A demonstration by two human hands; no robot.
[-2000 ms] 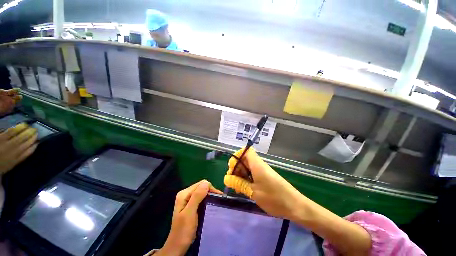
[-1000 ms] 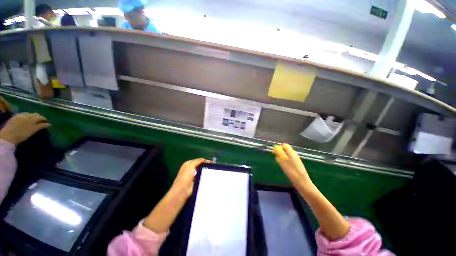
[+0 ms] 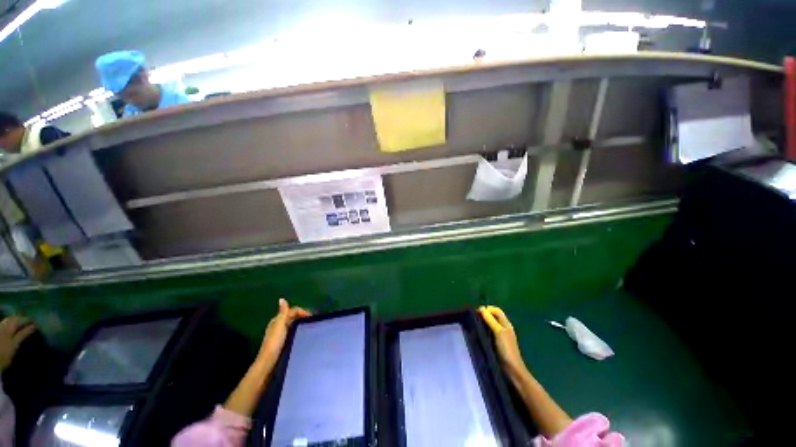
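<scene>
Two tablets lie side by side in front of me, the left tablet (image 3: 321, 380) and the right tablet (image 3: 443, 384), both with black bezels and pale lit screens. The right one sits in a black tray. My left hand (image 3: 277, 336) holds the left tablet at its upper left edge. My right hand (image 3: 502, 336), with yellow finger cots, is at the upper right corner of the tray; a thin dark tip shows above its fingers. Whether it grips the tray or a small lead I cannot tell.
A white wrapped bundle (image 3: 589, 339) lies on the green mat (image 3: 559, 393) at right. Black trays with tablets (image 3: 126, 349) stand at left, a dark stack (image 3: 707, 262) at right. Another person's hand (image 3: 12, 339) is at the left edge. A partition with papers (image 3: 336, 208) runs behind.
The view has turned right. The left tablet has come down beside the right one. My right hand has moved down to the tray's corner, and the white bundle has come into view.
</scene>
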